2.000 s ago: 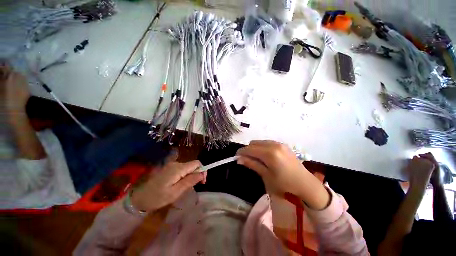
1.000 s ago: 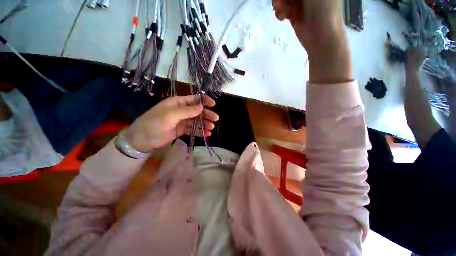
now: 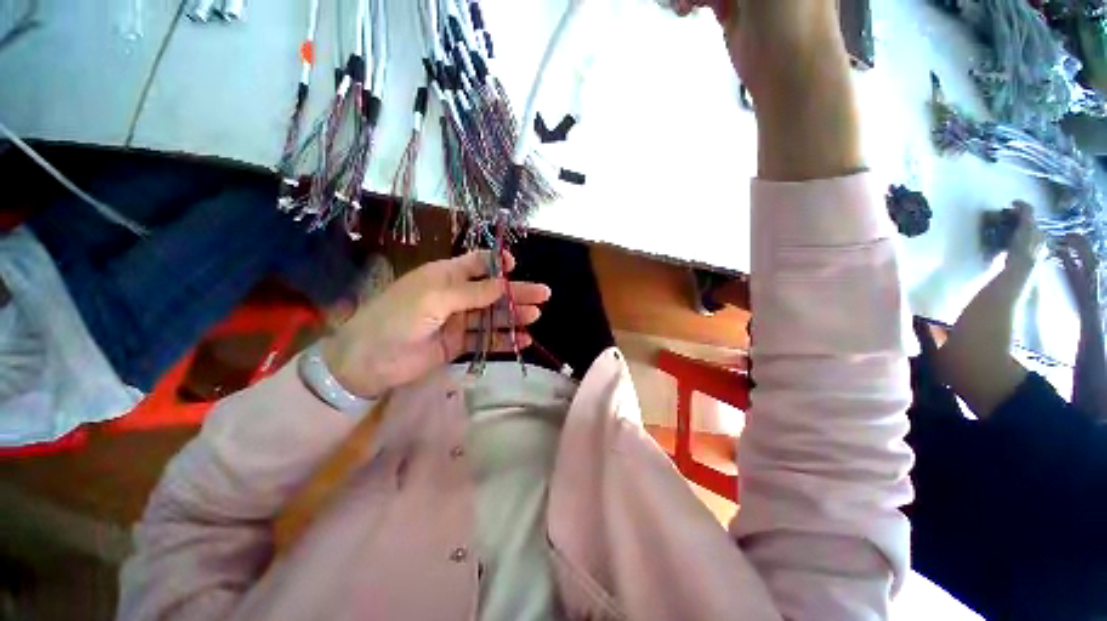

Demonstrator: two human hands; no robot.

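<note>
My left hand is palm up below the table edge, its fingers around the thin dark and red loose wires of one cable harness. The wire ends hang below my fingers. The harness's light cable runs up from a black band and leaves the top of the picture. My right hand is raised at the top edge and mostly cut off; its fingers cannot be seen well enough to tell what they hold. The fanned harness bundle lies on the table behind the held wires.
An orange-marked cable lies left of the bundle. Small black pieces lie on the white table, with a dark heap further right. Neighbours' arms and a leg show at both sides. More harnesses lie at far right.
Two seconds ago both hands held a light cable together over the lap. Since then my right hand has moved up and away, and my left hand holds the wire end. The view has tilted down.
</note>
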